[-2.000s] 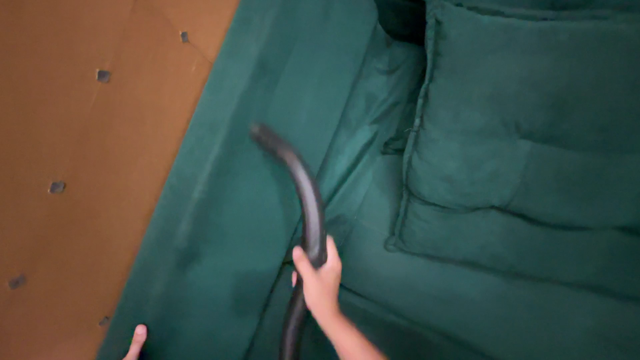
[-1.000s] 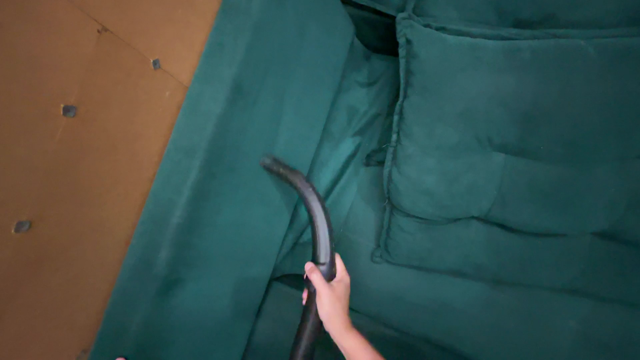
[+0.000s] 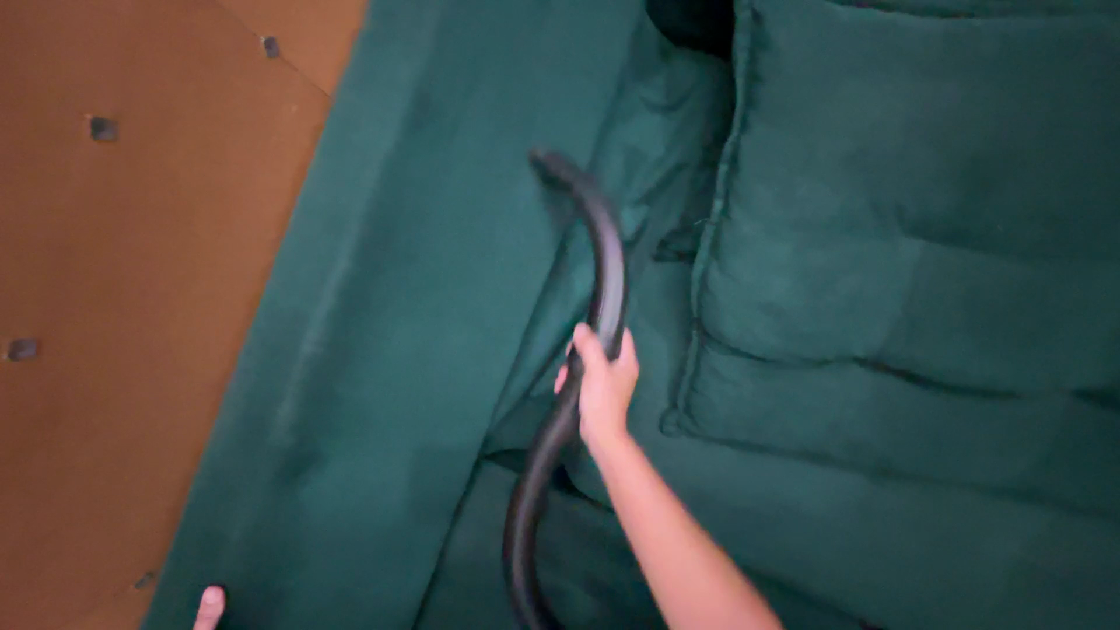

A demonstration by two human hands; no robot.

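Observation:
My right hand (image 3: pixel 604 381) is closed around the black vacuum cleaner hose (image 3: pixel 534 490) where it meets a curved rigid tube (image 3: pixel 608 254). The tube's slightly blurred tip lies over the inner side of the green velvet sofa's armrest (image 3: pixel 350 332); whether it touches the fabric I cannot tell. Of my left hand (image 3: pixel 210 605), just one fingertip shows, over the armrest near the bottom left edge, and the rest is out of view. To the right of the tube is a large green back cushion (image 3: pixel 875 219) with a piped edge.
Wrinkled green fabric (image 3: pixel 665 114) fills the gap between armrest and cushion, with a dark hollow above it. The green seat (image 3: pixel 840 525) spreads over the lower right. Left of the armrest lies a brown surface (image 3: pixel 175 262) with several small dark square marks.
A fingertip of my left hand shows more than one second ago. The tube has stayed in my right hand, its tip shifting about over the armrest. The view has moved somewhat.

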